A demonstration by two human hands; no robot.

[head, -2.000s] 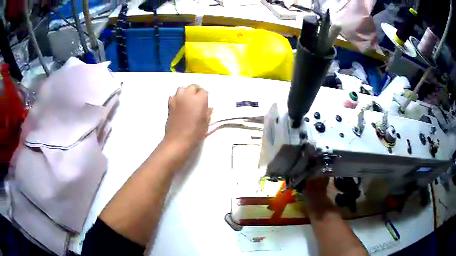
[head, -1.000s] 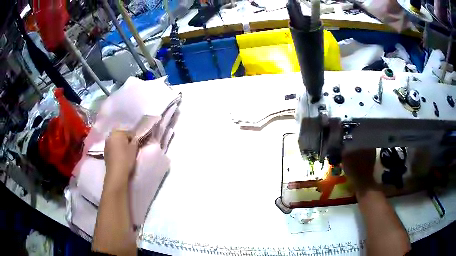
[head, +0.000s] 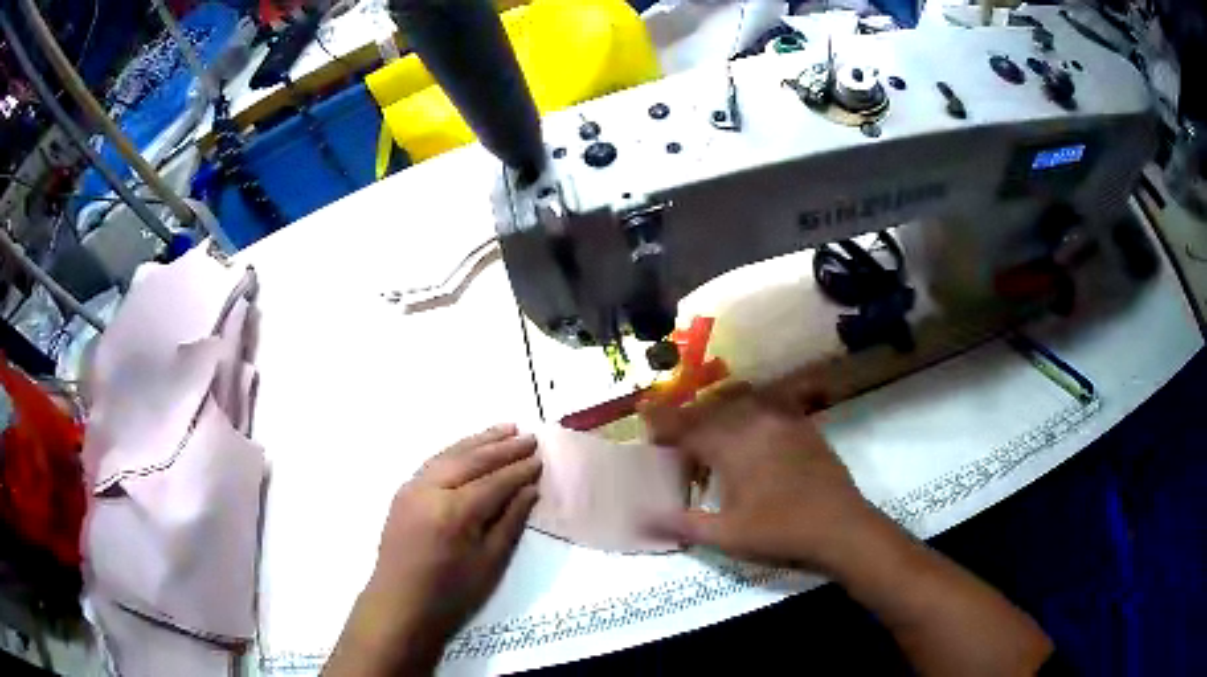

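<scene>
A pale pink fabric piece (head: pixel 602 489) lies on the white table in front of the sewing machine's needle area. My left hand (head: pixel 463 509) rests flat with its fingertips on the piece's left edge. My right hand (head: pixel 755 476) is at its right edge, slightly blurred, thumb and fingers around the edge; whether it pinches the cloth is unclear. The sewing machine (head: pixel 847 185) stands just beyond, its needle area (head: pixel 620 360) lit yellow. An orange-red tab (head: pixel 695 364) is beside the foot.
A stack of pink pieces (head: pixel 179 463) lies at the left, beside a red plastic bag (head: pixel 40 463). Black-handled scissors (head: pixel 867 284) lie under the arm. A slim dark tool (head: pixel 1052 368) is at the right. Narrow curved strips (head: pixel 450 280) lie left of the head. A yellow bag (head: pixel 556 66) is behind.
My left hand has moved from the stack to the table before the needle, where a pink piece now lies. My right hand has come out from under the machine arm. The view has shifted.
</scene>
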